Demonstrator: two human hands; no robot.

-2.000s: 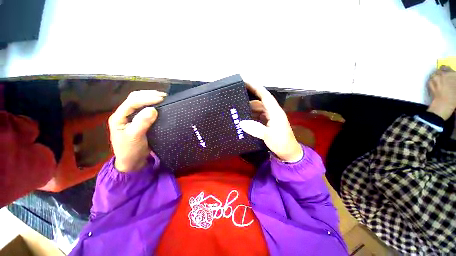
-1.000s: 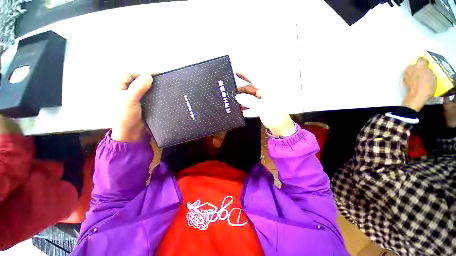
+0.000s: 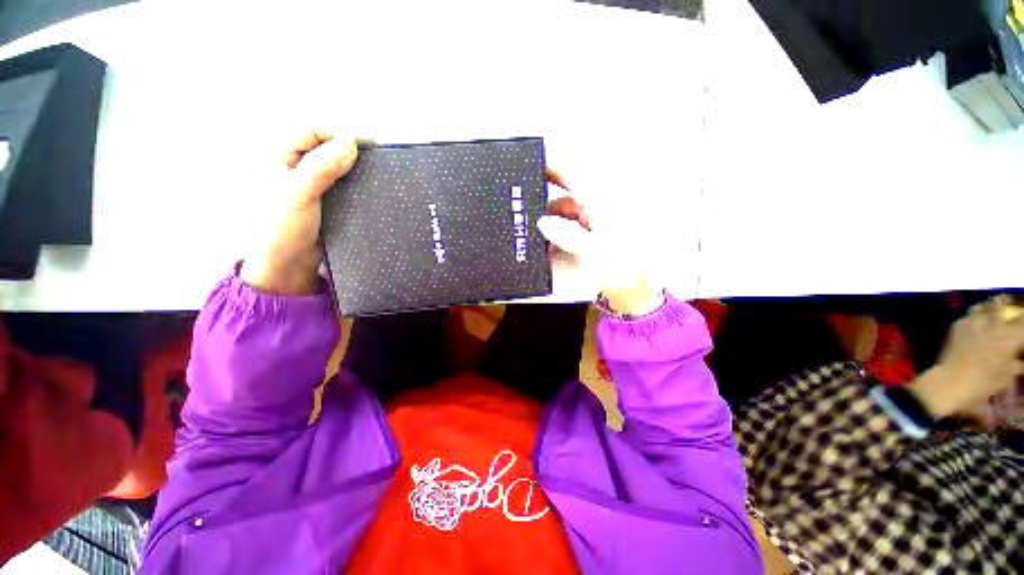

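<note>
A closed black gift box (image 3: pixel 438 230) with tiny pale dots and white lettering is held flat over the front edge of the white table, its top face up. My left hand (image 3: pixel 298 213) grips its left side, with the thumb at the upper left corner. My right hand (image 3: pixel 595 242) is at its right side, with the thumb tip against the edge and the fingers partly hidden beyond it. The right hand looks washed out against the table.
The white tabletop (image 3: pixel 449 67) spans the front. An open black box (image 3: pixel 67 146) with a pale device lies at the far left. Black boxes (image 3: pixel 865 39) lie at the back right. A person in a checked sleeve (image 3: pixel 820 438) sits right; a red sleeve (image 3: pixel 67 449) is at left.
The box has come up from near my lap to the table edge and turned straighter. The right neighbour's hands have moved from the table down towards the lap.
</note>
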